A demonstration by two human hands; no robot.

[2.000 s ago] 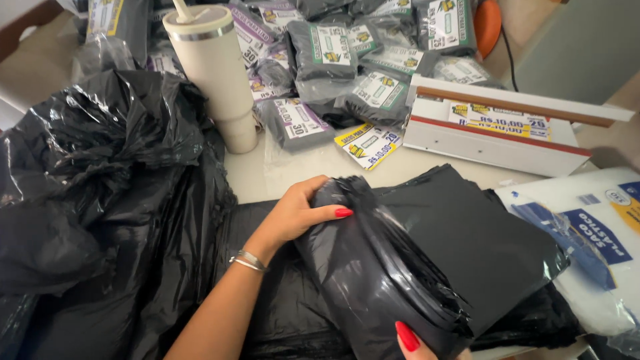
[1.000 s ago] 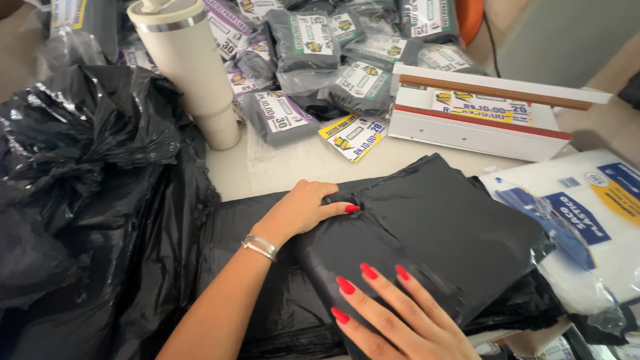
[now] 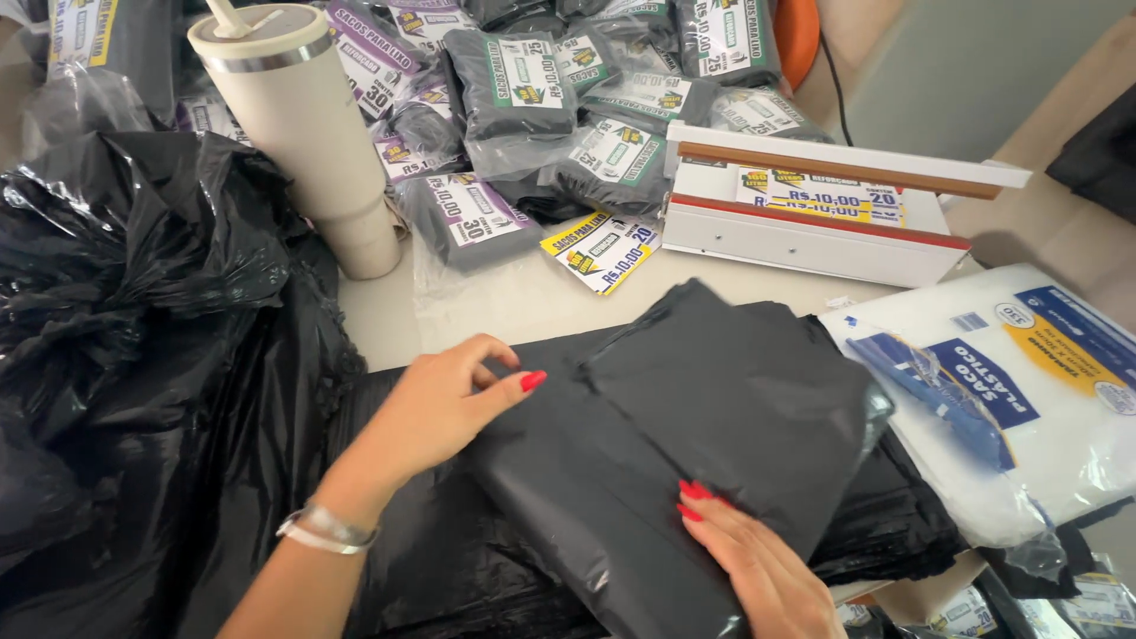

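Note:
A folded stack of black plastic garbage bags (image 3: 710, 399) lies at the centre, on top of more flat black bags (image 3: 426, 532). My left hand (image 3: 444, 399) is over the stack's left side, thumb and fingers apart with nothing between them. Flat on the stack's lower right part rests my right hand (image 3: 754, 559), its fingertips on the plastic near a crease. A printed yellow-and-white label card (image 3: 603, 251) lies on the table behind the stack.
A large heap of black plastic (image 3: 142, 355) fills the left. Behind stand a cream tumbler (image 3: 302, 133), several packed bag bundles (image 3: 515, 89) and a white impulse sealer (image 3: 816, 231) with labels on it. A pack of clear plastic bags (image 3: 1003, 382) lies at right.
The upper bags, bunched and curved between my hands two seconds ago, now lie flatter. My left hand has come off the bags' edge it touched earlier.

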